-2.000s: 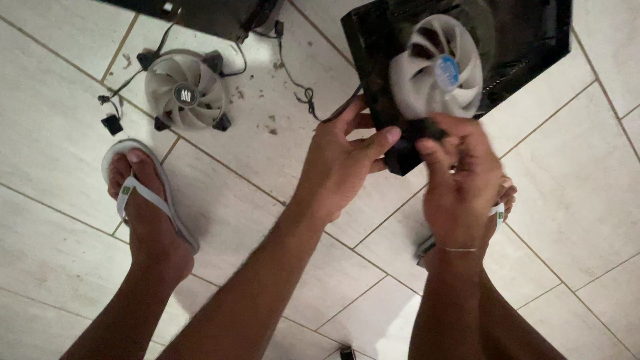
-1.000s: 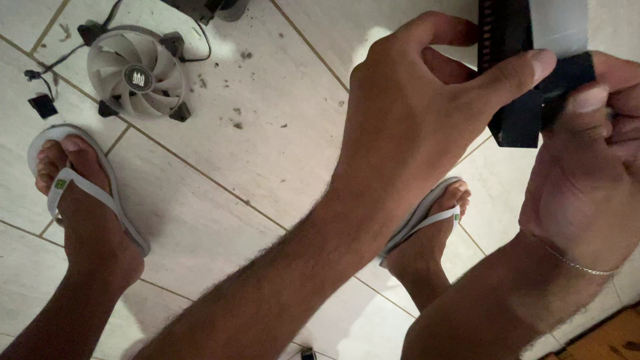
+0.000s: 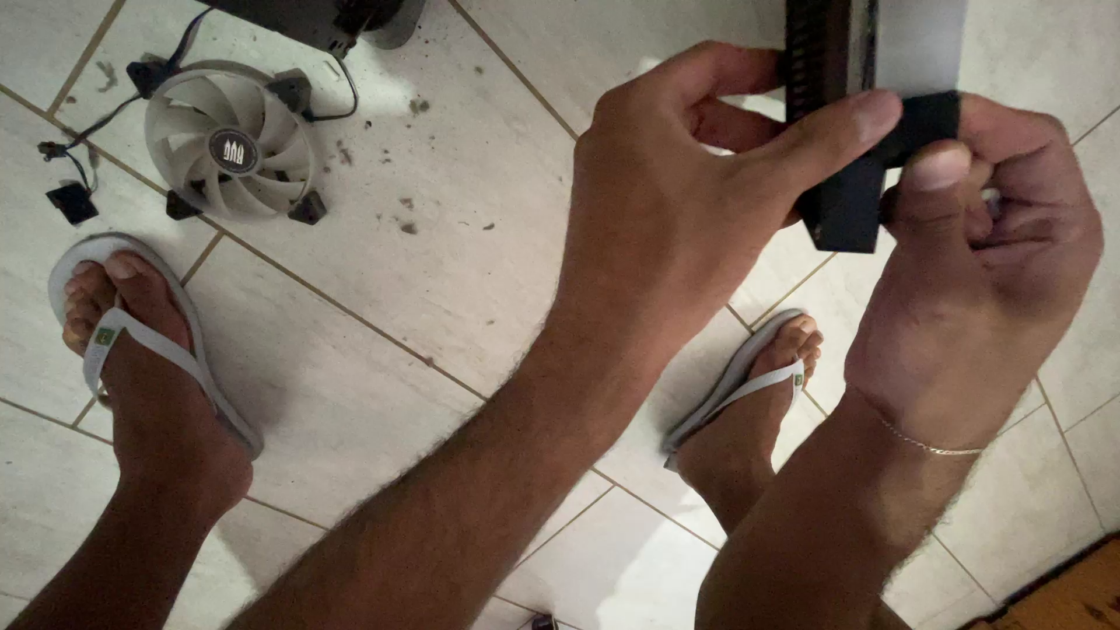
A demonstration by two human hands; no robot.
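At the upper right, my left hand [image 3: 700, 192] grips the end of a black panel [image 3: 844, 210], seen edge-on, with its thumb on the near face. A computer case fan is mounted against that panel; its pale ring [image 3: 919, 44] runs out of the top of the frame. My right hand [image 3: 980, 210] pinches the fan's black corner mount [image 3: 927, 122] between thumb and index finger. What lies under the right fingertips is hidden. Another case fan [image 3: 232, 144], with translucent blades and black corner mounts, lies on the floor at the upper left.
A dark case part [image 3: 306, 17] lies at the top, beside the floor fan. A black cable connector [image 3: 72, 203] rests left of that fan. Dirt bits dot the tiled floor [image 3: 420, 350]. My sandalled feet stand at left and centre right. A wooden edge [image 3: 1067, 586] shows at lower right.
The black panel has been turned from showing its broad face with the fan to nearly edge-on. Both hands remain on it and appear higher and further right. The view has shifted.
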